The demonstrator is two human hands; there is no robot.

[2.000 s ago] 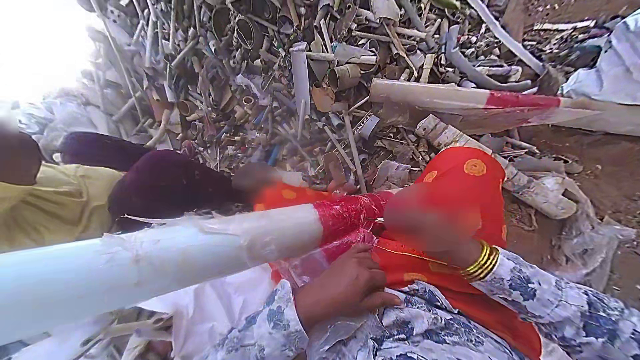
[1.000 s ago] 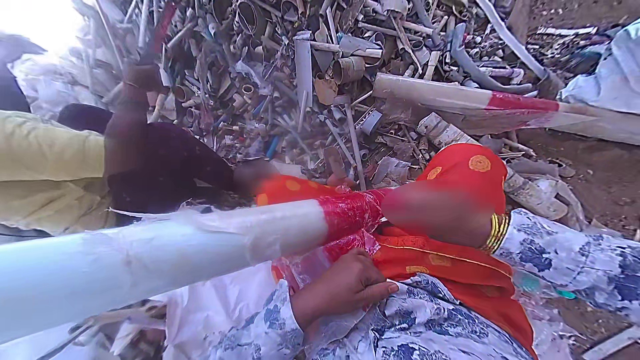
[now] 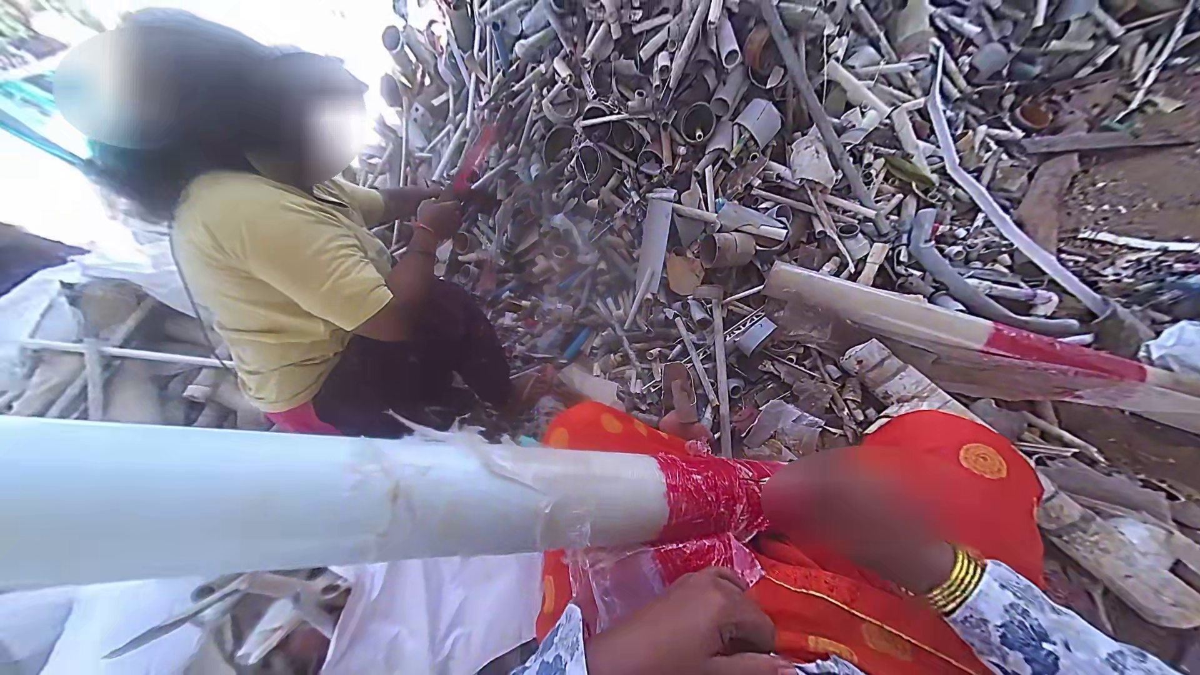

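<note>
A long white pole or pipe lies across my lap, its right end wrapped in red plastic film. My right hand, with gold bangles at the wrist, touches the red-wrapped end; blur hides its fingers. My left hand is low in the view, just below the loose red and clear film, with its fingers bent and its palm hidden. Orange-red cloth with yellow motifs covers my knees. Torn clear film clings to the pole's upper edge.
At the left a person in a yellow shirt holds something red. A heap of cut pipe pieces fills the ground ahead. At the right lies a second film-wrapped white pole with a red band, near a curved grey pipe.
The person in yellow now shows much more fully, with the hands around a red thing. The view has shifted somewhat. My hands stay close to the red-wrapped end.
</note>
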